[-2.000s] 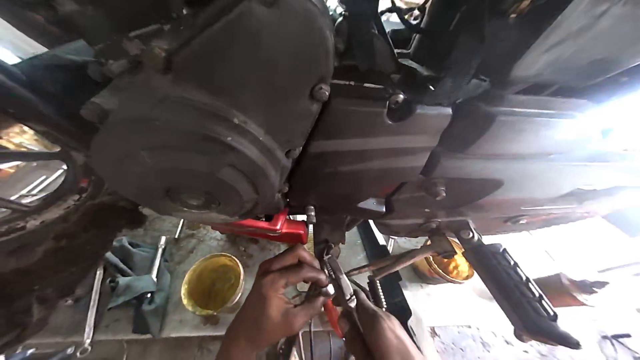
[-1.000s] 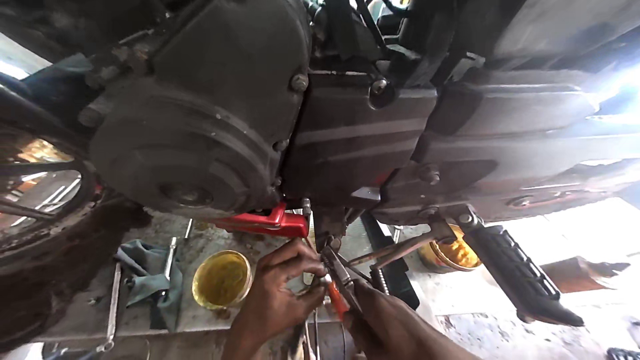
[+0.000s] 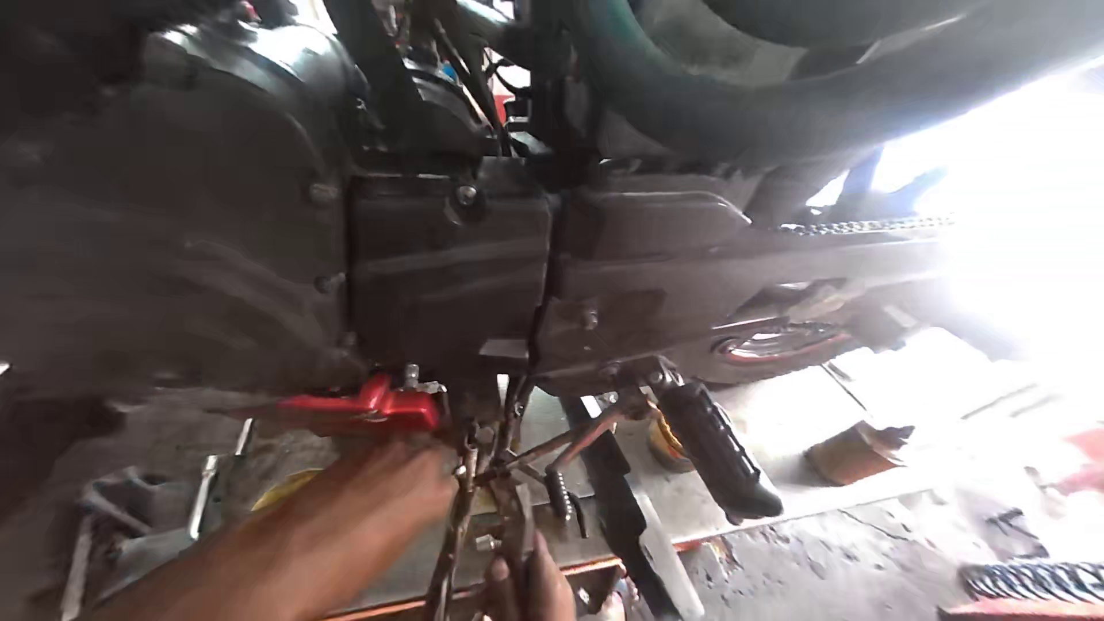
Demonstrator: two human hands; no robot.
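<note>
Under the motorcycle's dark engine cover (image 3: 448, 259), my left hand (image 3: 410, 474) is blurred and reaches in beside a red metal part (image 3: 371, 410). Its fingers are hard to make out, and what they hold cannot be told. Lower down, my right hand (image 3: 530, 582) grips a dark pair of pliers (image 3: 517, 526), whose tip lies near the joint of thin metal rods and a stand spring (image 3: 559, 492). A rod or cable (image 3: 457, 535) runs down between my hands.
A rubber-covered footpeg (image 3: 720, 453) juts down at the right, with a yellow tub (image 3: 668, 440) behind it. Wrenches (image 3: 204, 496) and a grey cloth (image 3: 142, 552) lie at the lower left. A drive chain (image 3: 862, 226) shows at the right, and a coil spring (image 3: 1035, 580) at the lower right.
My left hand has moved away from the pliers' jaws and up beside the red part. My right hand still holds the pliers. The view has shifted toward the motorcycle's rear.
</note>
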